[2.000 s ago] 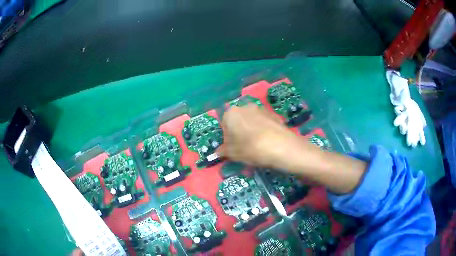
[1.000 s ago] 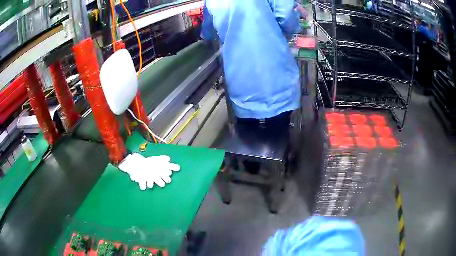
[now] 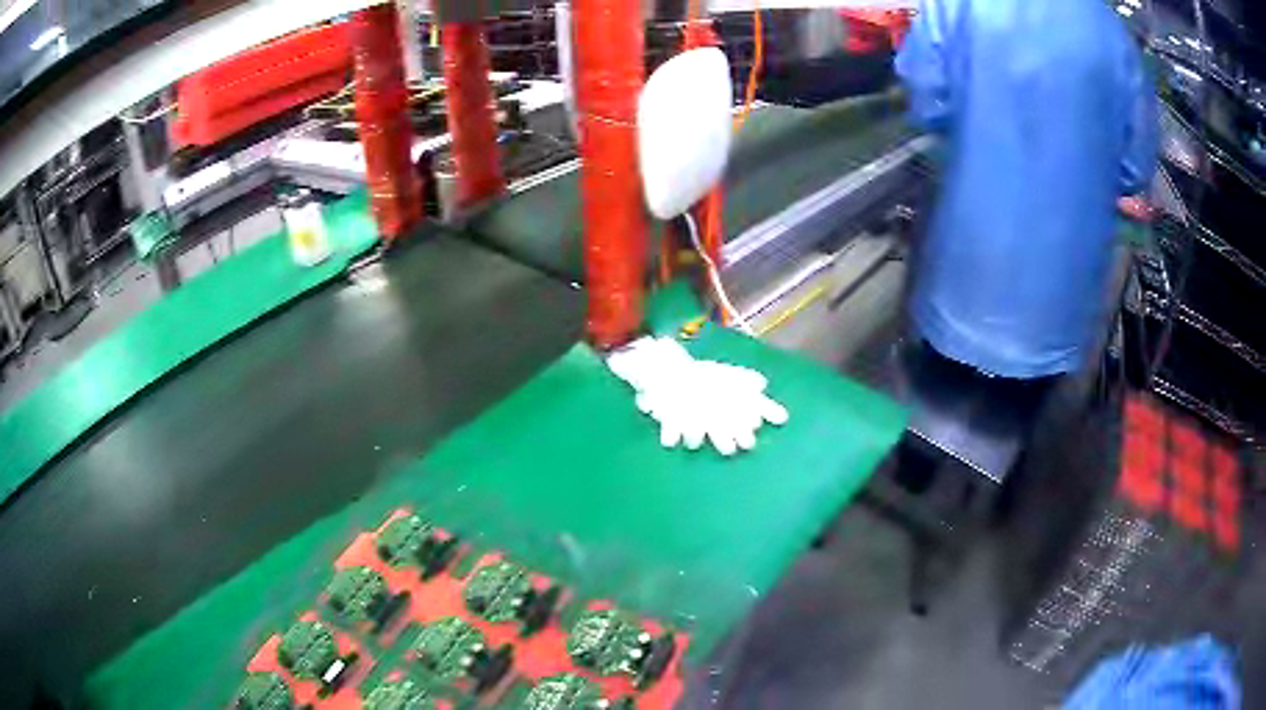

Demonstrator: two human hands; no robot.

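Note:
Green circuit boards (image 3: pixel 451 649) lie in rows in a clear plastic tray (image 3: pixel 576 562) with red showing between them, at the bottom of the view. The tray is cut off by the lower edge. A small white label (image 3: pixel 333 671) shows on the black connector of one board at the left. Neither of my hands is in view. Only a blue sleeve (image 3: pixel 1159 680) shows at the bottom right corner.
White gloves (image 3: pixel 698 398) lie on the green mat (image 3: pixel 555 479) beside a red-wrapped post (image 3: pixel 611 180). A dark conveyor belt (image 3: pixel 333 368) runs at the left. A person in a blue smock (image 3: pixel 1020 194) stands beyond. Stacked red-filled trays (image 3: pixel 1180 472) stand at the right.
The view has swung from the tray to the aisle, then partly back left, showing more boards. The hand at the boards, the label strip and the black box are out of view.

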